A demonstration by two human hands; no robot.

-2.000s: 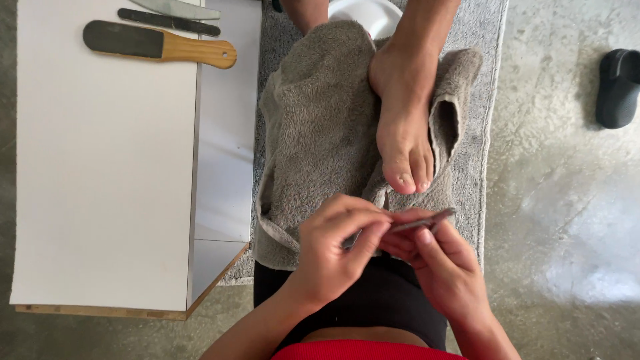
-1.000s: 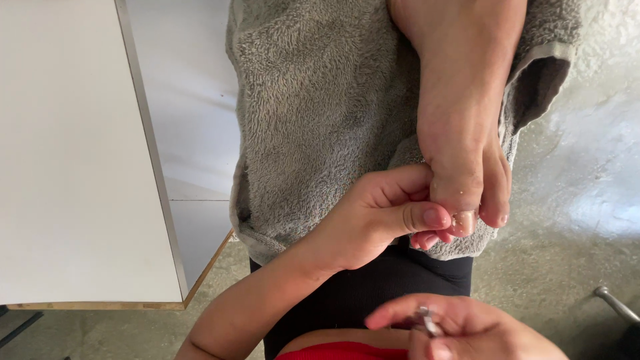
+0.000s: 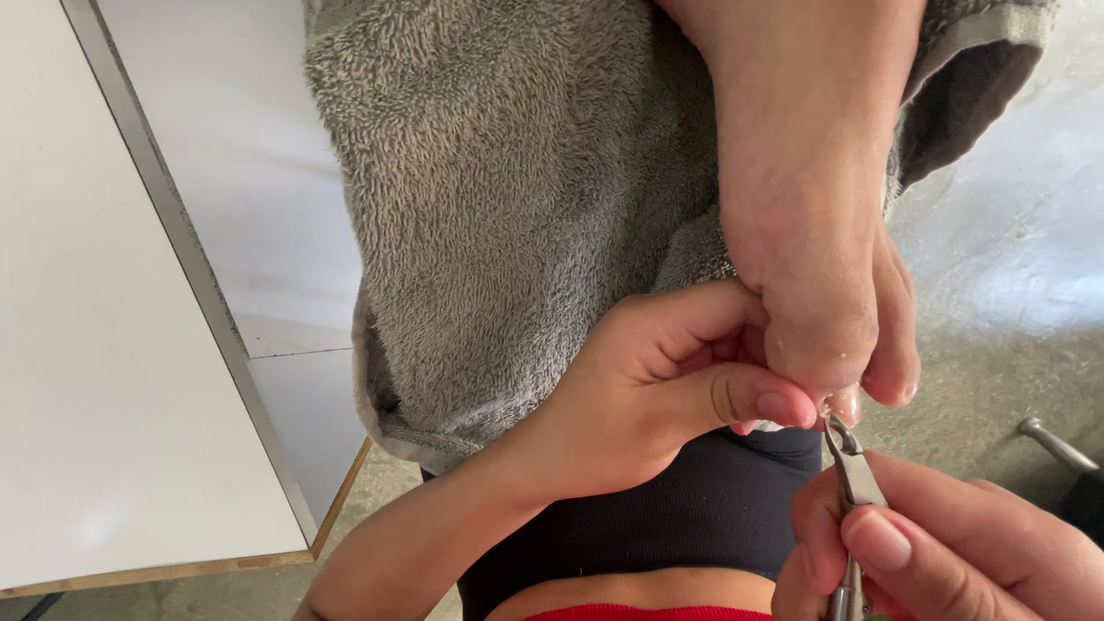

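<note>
Another person's bare foot (image 3: 802, 198) points down toward me, over a grey terry towel (image 3: 509, 198) spread on my lap. My left hand (image 3: 673, 379) holds the big toe (image 3: 819, 332), its thumb near the tip and its fingers partly hidden beneath. Metal cuticle nippers (image 3: 858, 483) are in my right hand (image 3: 940, 543), gripped between thumb and fingers. Their jaws meet the edge of the big toenail, where small whitish bits show. Part of the handles is hidden by my right hand.
A white tabletop (image 3: 129, 345) with a wooden edge stands at the left, beside a lower white panel (image 3: 259, 216). On the right is a shiny grey floor (image 3: 1018, 259), with a metal rod-like leg (image 3: 1056, 444) low at the far right.
My right hand has brought the nippers up from near my waist to the big toe. Two seconds ago both hands were together below the foot; the left now holds the toe. The view is much closer.
</note>
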